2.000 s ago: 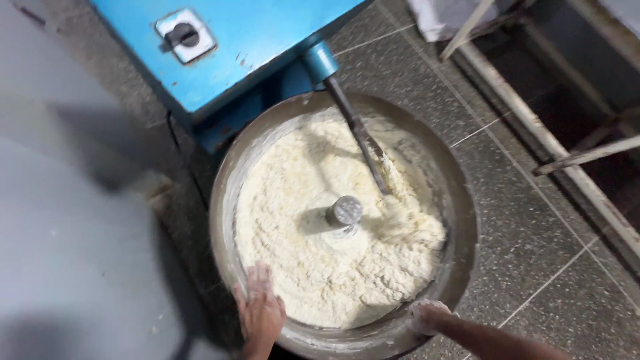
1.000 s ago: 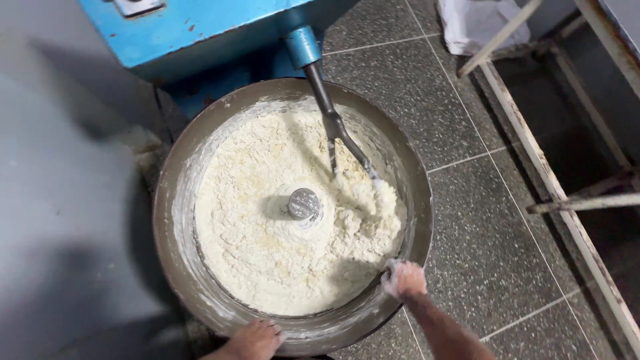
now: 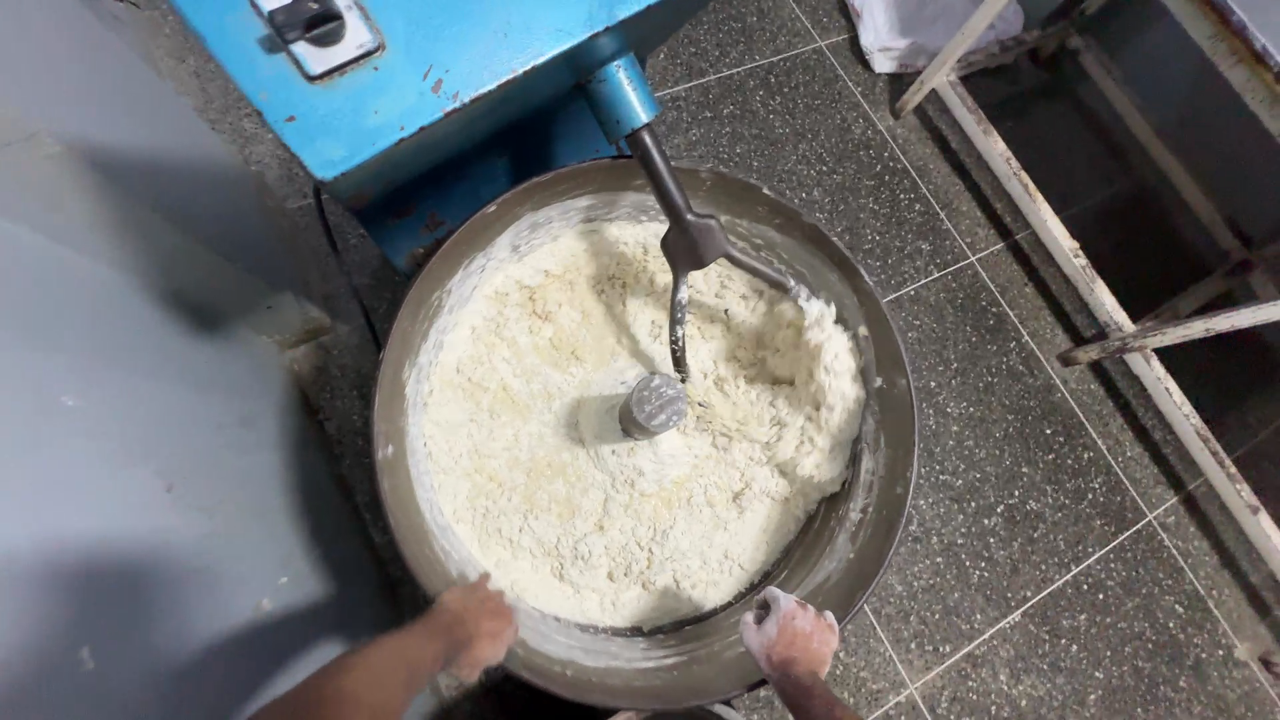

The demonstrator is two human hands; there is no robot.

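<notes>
A large round metal mixing bowl [image 3: 893, 430] holds floury, crumbly dough [image 3: 590, 500] around a central metal post [image 3: 655, 405]. The forked metal mixer arm [image 3: 695, 240] reaches down from the blue mixer housing [image 3: 420, 80], one prong near the post and the other in the lumpy dough at the right. My left hand [image 3: 475, 627] is at the bowl's lower left rim, slightly blurred; whether it grips the rim is unclear. My right hand [image 3: 792, 635], dusted with flour, rests with curled fingers on the lower right rim.
A rotary switch [image 3: 312, 25] is set on top of the mixer housing. Speckled tile floor [image 3: 1000, 480] lies to the right, with a worn metal frame [image 3: 1090, 270] and a white bag [image 3: 930, 30] beyond. A grey surface [image 3: 150, 400] fills the left side.
The forked mixer arm has changed its pose, and the lumpy dough around it has shifted. My left hand has moved from low on the front rim to the lower left rim. The view has shifted.
</notes>
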